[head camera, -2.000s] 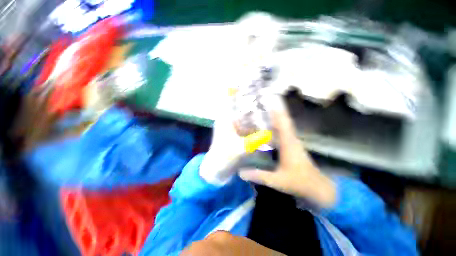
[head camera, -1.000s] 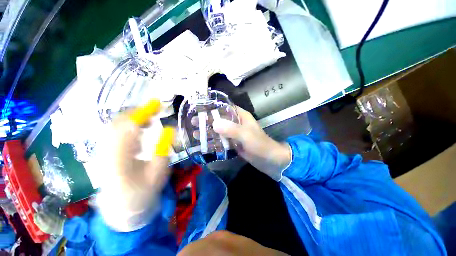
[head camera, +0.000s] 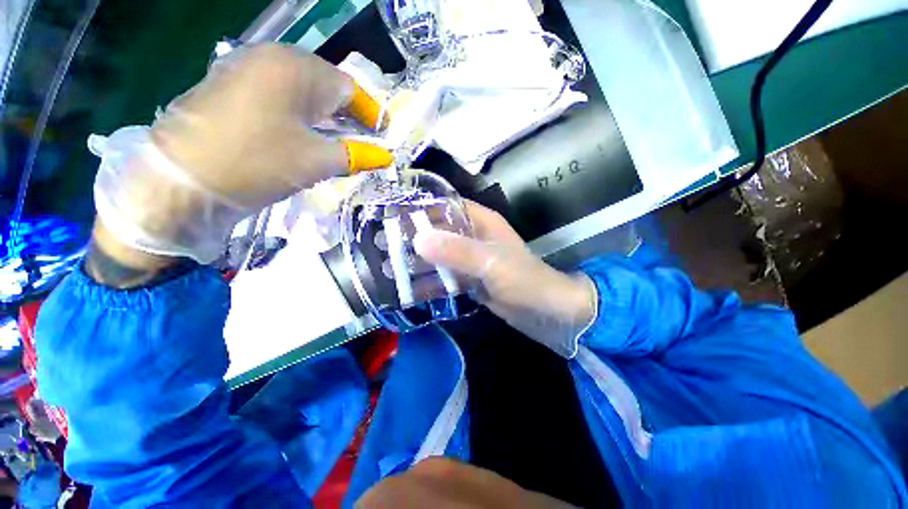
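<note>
A clear, lobed lamp body (head camera: 413, 254) with pale strips inside its nearest lobe lies over the front edge of the fixture tray. My right hand (head camera: 508, 268), in a thin glove, holds this lobe from its right side. My left hand (head camera: 259, 129), in a loose whitish glove with yellow-orange finger cots, reaches in from the left. Its thumb and finger are brought close together at the lamp body's narrow centre; whether something small is between them cannot be told. A white fixture block (head camera: 498, 109) sits beyond on a black base pad (head camera: 572, 179).
The pale tray frame (head camera: 662, 99) runs around the pad. A black cord (head camera: 762, 109) hangs over the green bench at the right. An open cardboard box (head camera: 856, 338) with clear plastic is below. A white sheet (head camera: 279, 308) lies at left, with blue-white lights beyond.
My left hand has moved up and right from beside the lobe to the lamp body's narrow centre, its thumb and finger closer together. My right hand keeps its hold. The view has shifted slightly.
</note>
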